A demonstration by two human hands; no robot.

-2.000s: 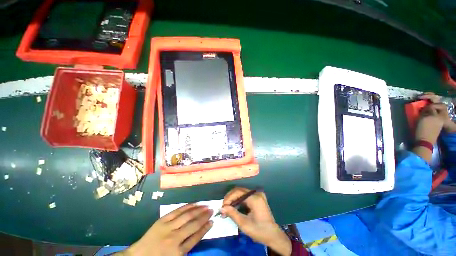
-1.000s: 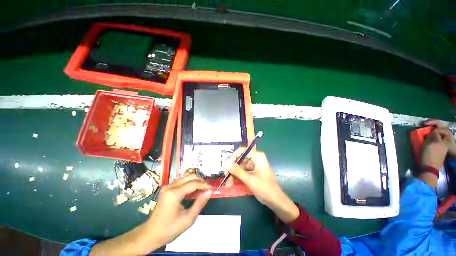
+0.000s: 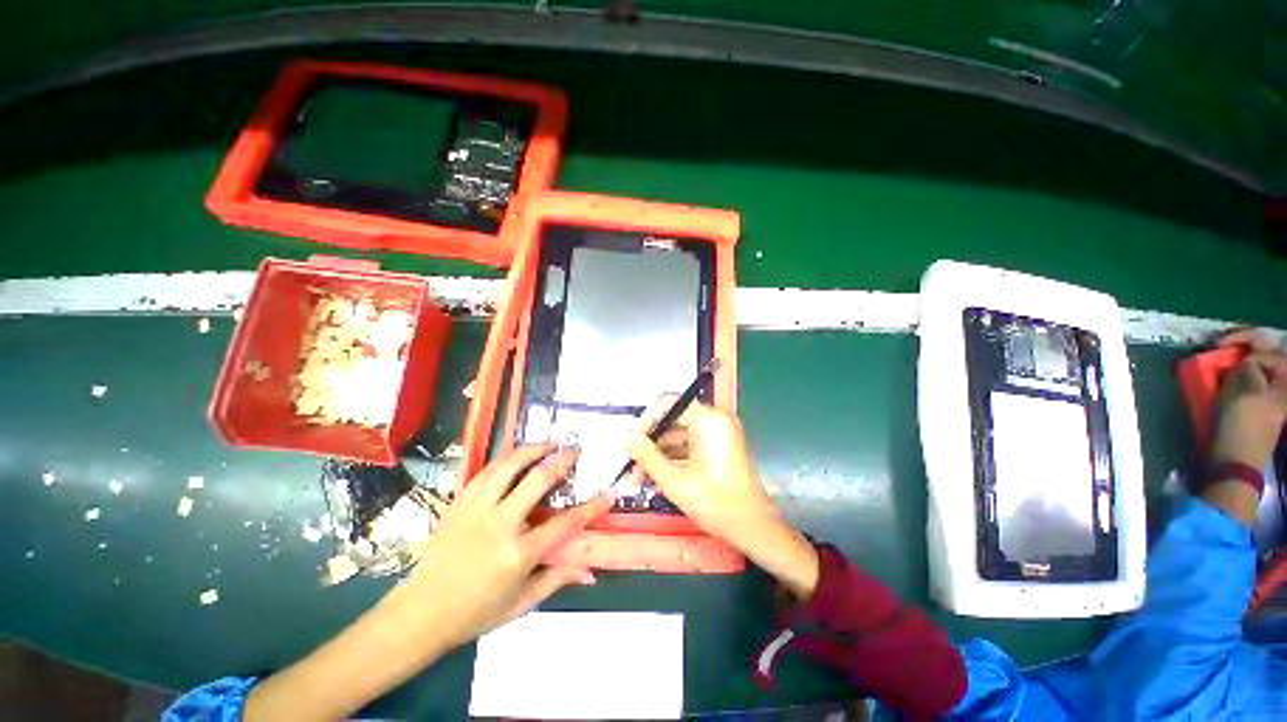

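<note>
An open-backed tablet lies in a red-orange foam tray. Its circuit board is at the near end, partly hidden by my hands. My right hand holds dark, pen-like tweezers, tip down at the board's near edge. My left hand is over the board's near left corner, its fingertips close to the tweezer tip. Whether its fingers hold a small part is too small to tell. A white sheet lies at the bench edge below the tray.
A red bin of pale pieces stands left, beside a pile of dark parts and pale scraps. Another tablet in a red tray is behind it. A white tray with a tablet stands right. A co-worker's hand is far right.
Both hands have moved from the white sheet up to the tablet's near end. Since one second ago, they have moved from the tray's near rim onto the board. The view has shifted.
</note>
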